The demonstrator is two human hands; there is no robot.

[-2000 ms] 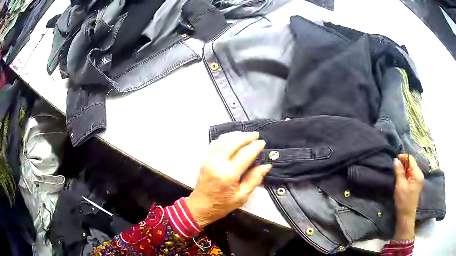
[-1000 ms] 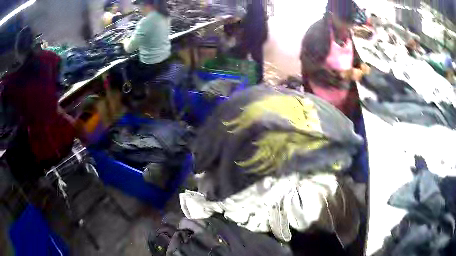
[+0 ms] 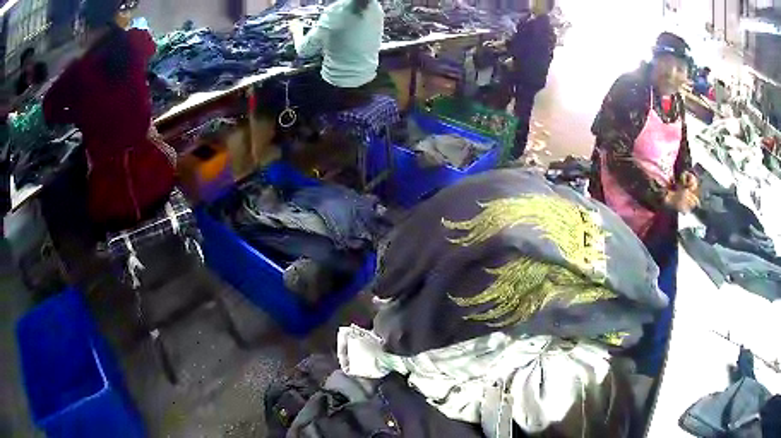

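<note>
Neither of my hands is in the picture. Nearest in front of me is a heap of garments. A dark grey jacket (image 3: 420, 282) with yellow-green wing embroidery (image 3: 535, 295) lies on top of the heap. Pale, whitish cloth (image 3: 479, 372) hangs out below it. Dark garments (image 3: 342, 406) lie at the heap's lower left, at the bottom edge of the picture.
A white-topped table (image 3: 702, 325) with grey garments (image 3: 728, 406) runs along the right. A person in a pink apron (image 3: 638, 175) stands beside it. Blue crates (image 3: 291, 299) and stools (image 3: 154, 227) stand on the left floor. Other people are at a long, garment-covered table behind.
The view has swung from the jacket under my hands to the heap and workshop, and both hands have left the picture. Since one second ago, the heap has shifted slightly right and looks sharper.
</note>
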